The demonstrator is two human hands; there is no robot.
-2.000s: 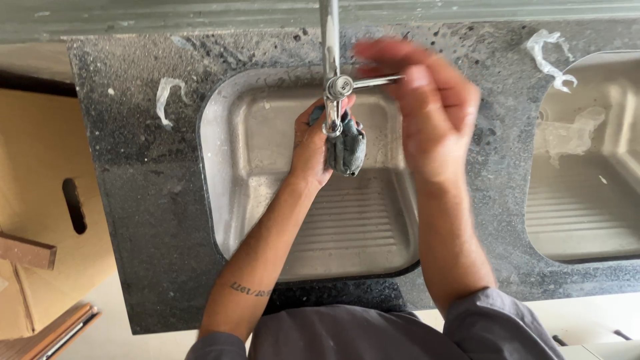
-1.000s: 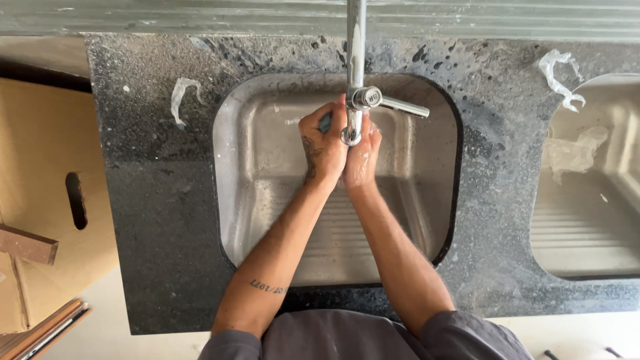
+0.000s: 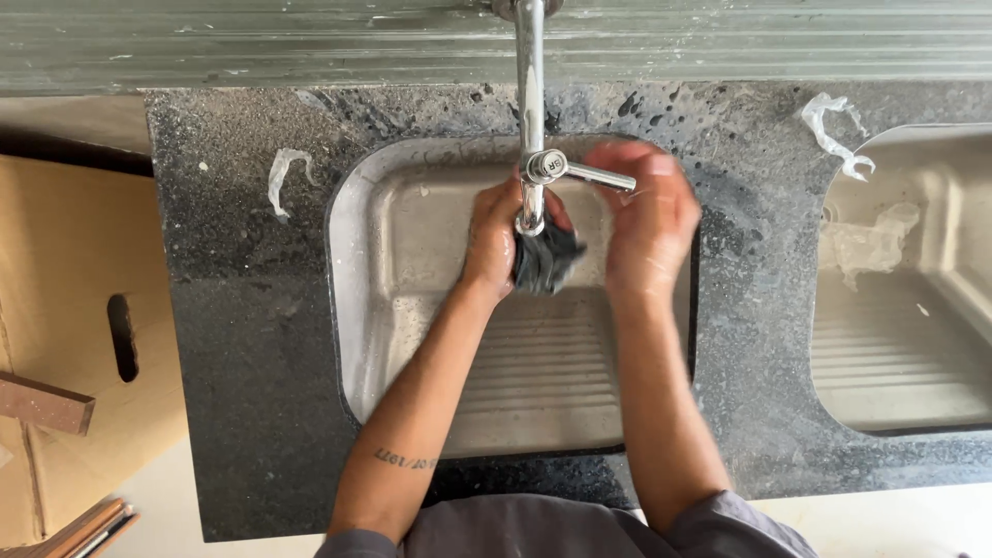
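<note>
My left hand (image 3: pixel 496 236) is closed on a wet dark grey cloth (image 3: pixel 546 260) under the spout of a chrome wall tap (image 3: pixel 531 85). Part of the cloth and some fingers are hidden behind the spout. To the right, my right hand (image 3: pixel 651 217) is blurred, its fingers bent around or just beside the end of the tap's lever handle (image 3: pixel 601 177); whether they touch it cannot be told. Both hands are over a stainless steel sink basin (image 3: pixel 403 232) with a ribbed floor.
A dark speckled stone countertop (image 3: pixel 248 333) surrounds the basin. Thin whitish scraps lie left (image 3: pixel 280 182) and right (image 3: pixel 833 132). A second basin (image 3: pixel 945 310) with a translucent scrap is at the right. A cardboard box (image 3: pixel 70 256) and a brown bar (image 3: pixel 46 401) are at the left.
One second ago both hands were together under the spout; my right hand has since moved away to the right, beside the lever. The cloth now shows below my left hand's grip.
</note>
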